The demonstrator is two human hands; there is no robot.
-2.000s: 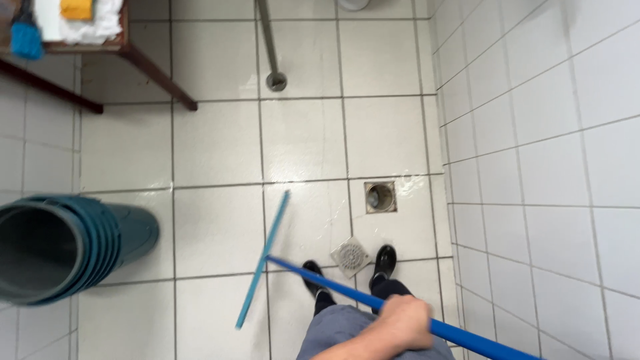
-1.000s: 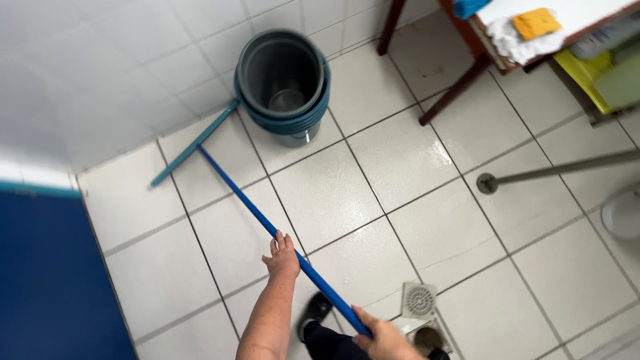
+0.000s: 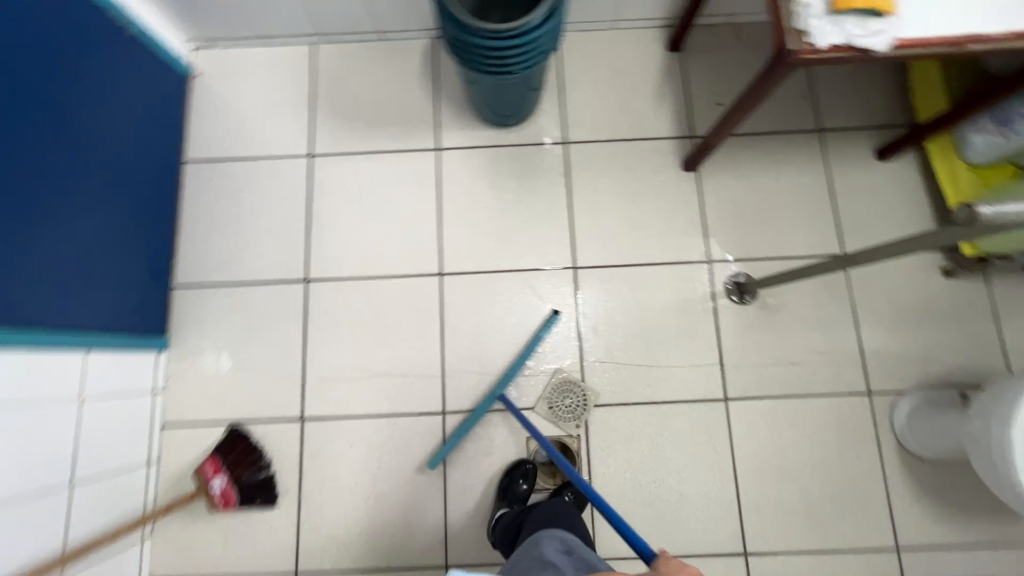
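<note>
At the bottom edge, my left hand [image 3: 674,565], mostly cut off, is closed around the blue handle [image 3: 604,510] of a floor squeegee. The handle runs up and left to the squeegee's long teal head [image 3: 488,400], which lies slantwise on the tiled floor. A square drain grate [image 3: 566,401] rests turned on the tiles, right of the head. Below it, the uncovered floor drain [image 3: 550,472] is partly hidden by the handle and my black shoes [image 3: 516,482]. Wet shine shows on the tiles near the head. My right hand is out of view.
Stacked teal buckets [image 3: 508,88] stand by the far wall. A wooden-legged table [image 3: 740,108] is at upper right, a metal pole with a round base [image 3: 741,288] below it. A white fixture [image 3: 1000,440] stands right. A broom [image 3: 236,472] and a blue panel [image 3: 88,168] are left.
The squeegee head was beside the buckets at the wall a second ago; now it lies near the drain grate. My right hand has gone out of view. The view has turned, and the broom has appeared.
</note>
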